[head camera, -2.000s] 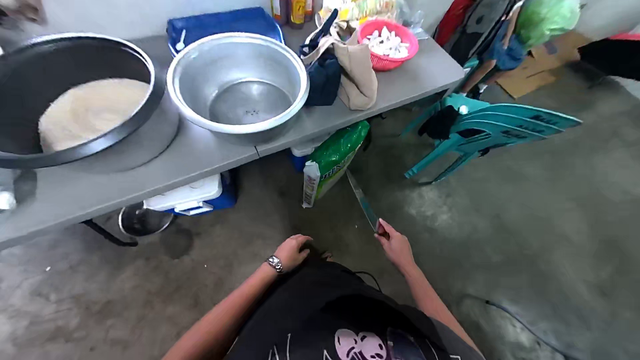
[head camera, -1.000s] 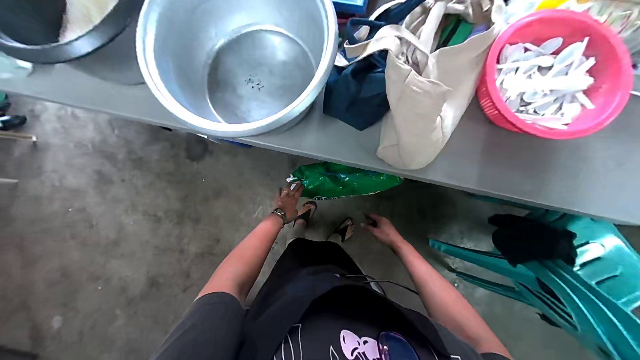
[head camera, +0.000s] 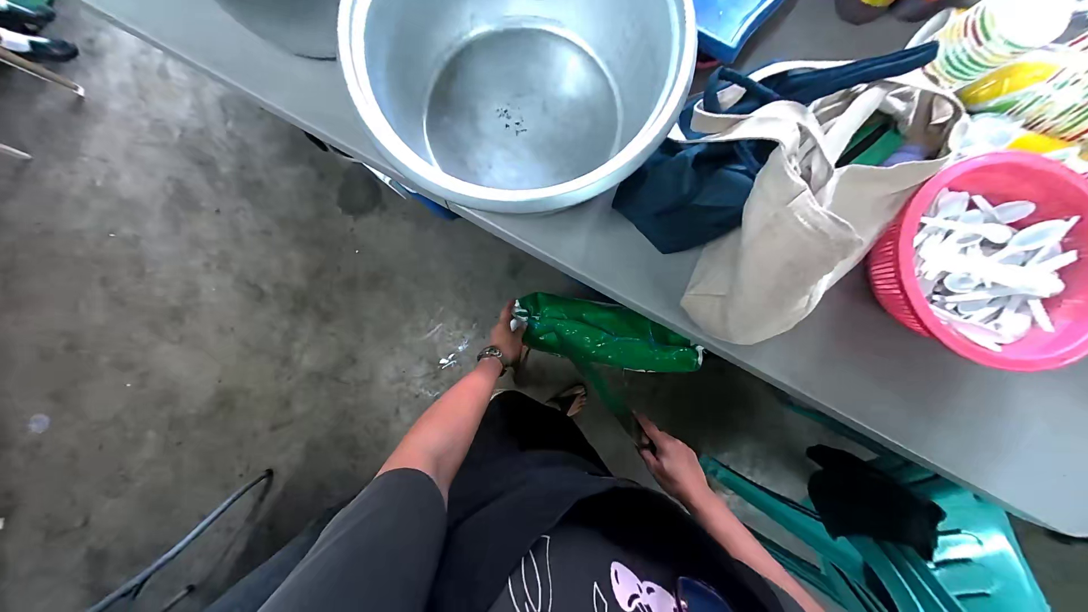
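Observation:
My left hand, with a metal wristwatch, grips the left end of a green plastic bag beside the table's front edge. My right hand is closed around the handle of a long-bladed knife. The blade points up and left, its tip end at the lower side of the bag; whether it touches the plastic I cannot tell. The bag's far right end lies close to the table edge.
On the grey table stand a large aluminium pot, a cream cloth tote, a navy cloth bag and a pink basket of white plastic spoons. A teal plastic chair stands at lower right, a metal rod frame at lower left.
My left hand, bare two seconds ago and away from the green bag, now holds its end. The knife, seen two seconds ago, is still in my right hand. The view has shifted closer over the table.

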